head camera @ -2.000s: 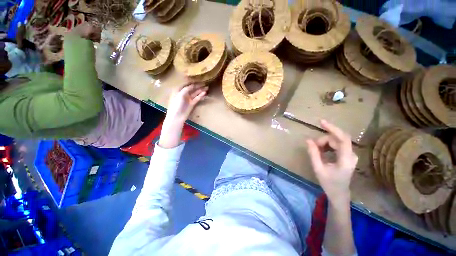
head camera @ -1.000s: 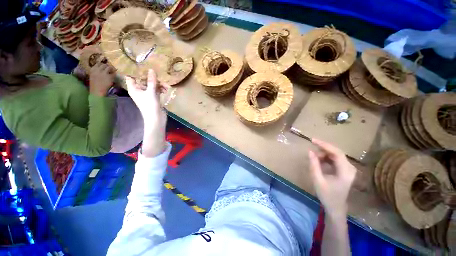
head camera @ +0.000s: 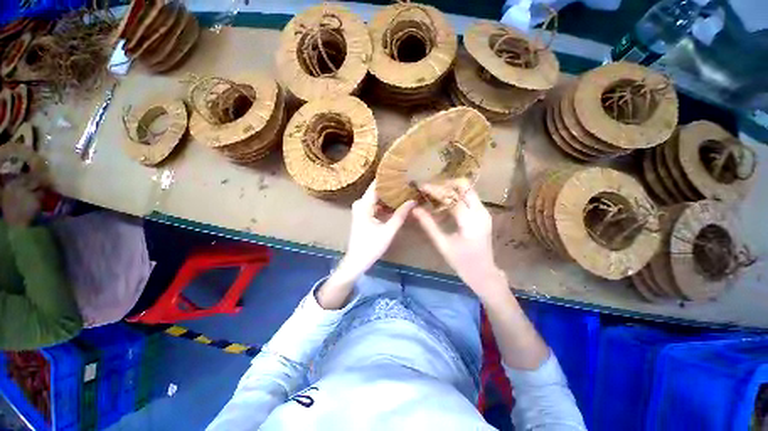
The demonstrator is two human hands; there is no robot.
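Observation:
A wrapped ring (head camera: 402, 156), flat and tan with radial wrap lines, is held tilted above the bench's near edge. My left hand (head camera: 376, 227) grips its lower left rim between thumb and fingers. My right hand (head camera: 463, 236) pinches at its lower inner edge, where tan cord (head camera: 446, 194) bunches by the fingertips. More cord shows in the open centre. The ring partly covers a cardboard pad (head camera: 503, 160) behind it. The thin dark stick and the white spot cannot be made out.
Ring stacks (head camera: 330, 147) with tangled cord stand across the bench and right side. A silvery tool (head camera: 95, 122) lies at left. A bottle (head camera: 653, 34) is at the back right. A green-sleeved person (head camera: 38, 282) sits left, near a red stool (head camera: 206, 284).
My left hand has brought a ring from the left stack to in front of me. My right hand has moved onto it. The view has shifted right, and the left stack is smaller.

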